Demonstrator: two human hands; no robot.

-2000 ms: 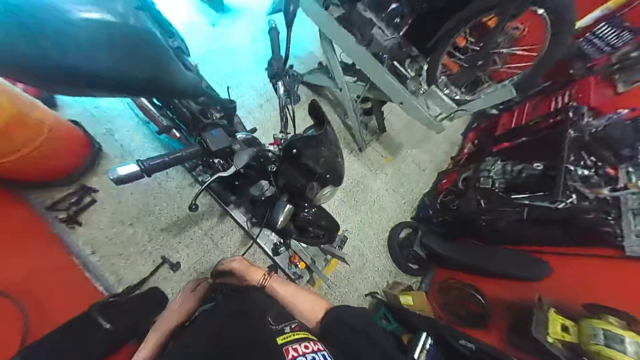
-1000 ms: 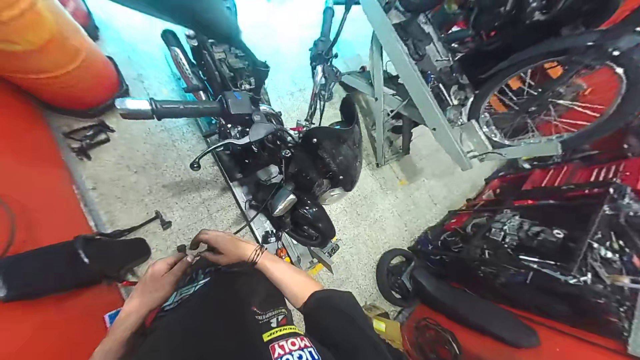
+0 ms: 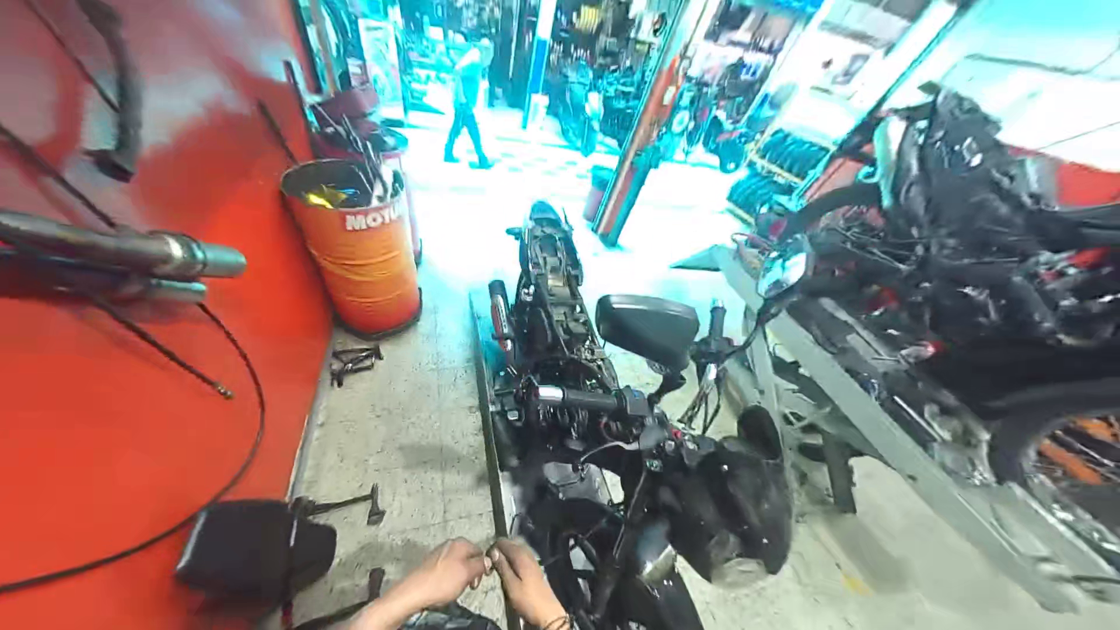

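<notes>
At the bottom middle of the head view, my left hand and my right hand meet at the fingertips. The fingers are curled together; whether something small is between them cannot be made out. Just right of them stands a partly stripped motorcycle with a black front fairing, a handlebar grip and a black mirror. Its bare frame, with no seat on it, runs away from me. A cord bracelet circles my right wrist.
An orange drum stands by the red wall at left. Metal brackets and a black seat-like part lie on the floor. At right, a grey metal lift carries another motorcycle. A person walks far back.
The view has swung up and toward the workshop's far end. My hands stay together at the fingertips, now close beside the motorcycle's front in the view.
</notes>
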